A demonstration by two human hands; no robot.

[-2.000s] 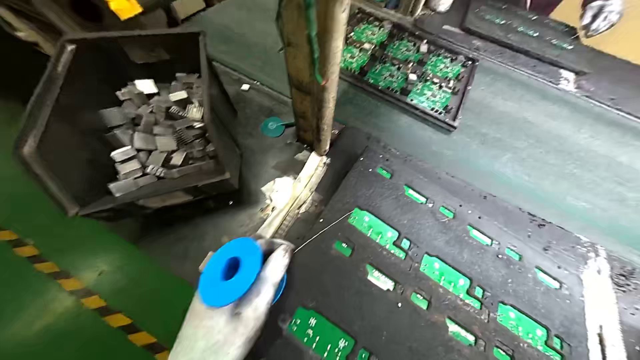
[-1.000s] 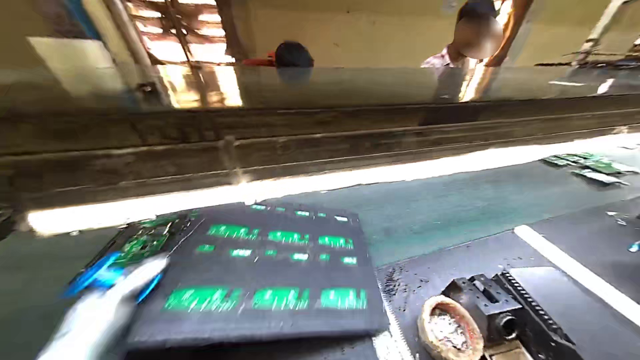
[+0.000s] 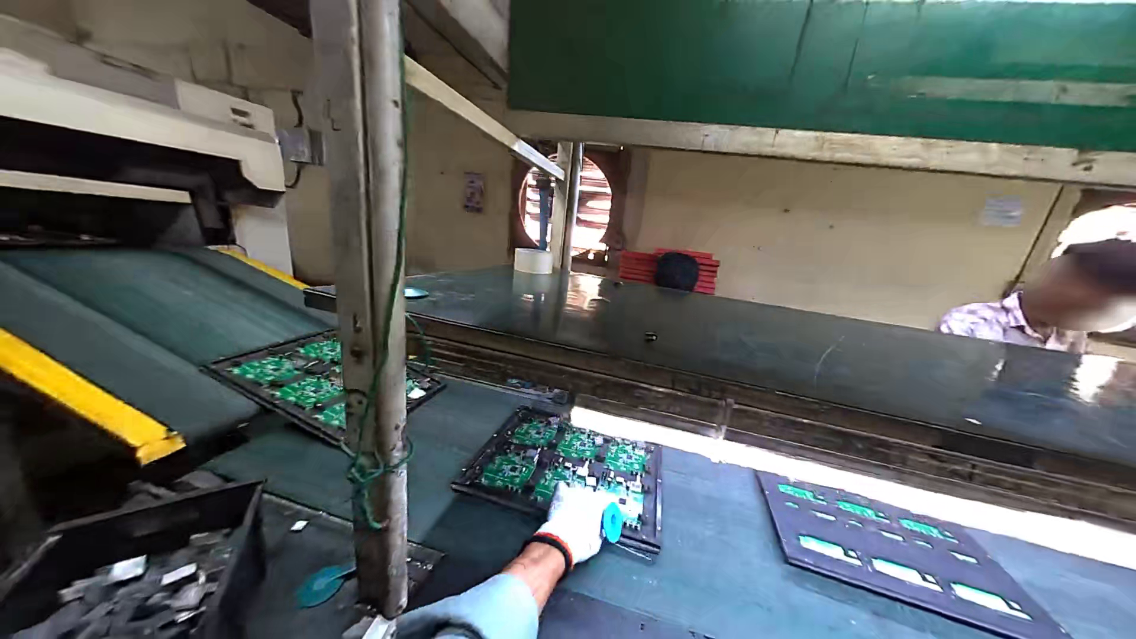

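Note:
My left hand, in a white glove with a dark and red band at the wrist, holds a blue spool. It is at the near edge of a black-framed tray of green circuit boards, which lies on the green conveyor belt. To the right, a black pallet with green boards in its cutouts lies on the belt. A second framed tray of green circuit boards is at the left, partly behind the metal post. My right hand is not in view.
A metal post with green wire stands left of my arm. A black bin holds grey metal pieces at the lower left. A dark shelf runs behind the belt. A person is at the far right.
The view has swung up and left. My left hand, with the blue spool, is now at the framed tray; two seconds ago it was beside the black pallet.

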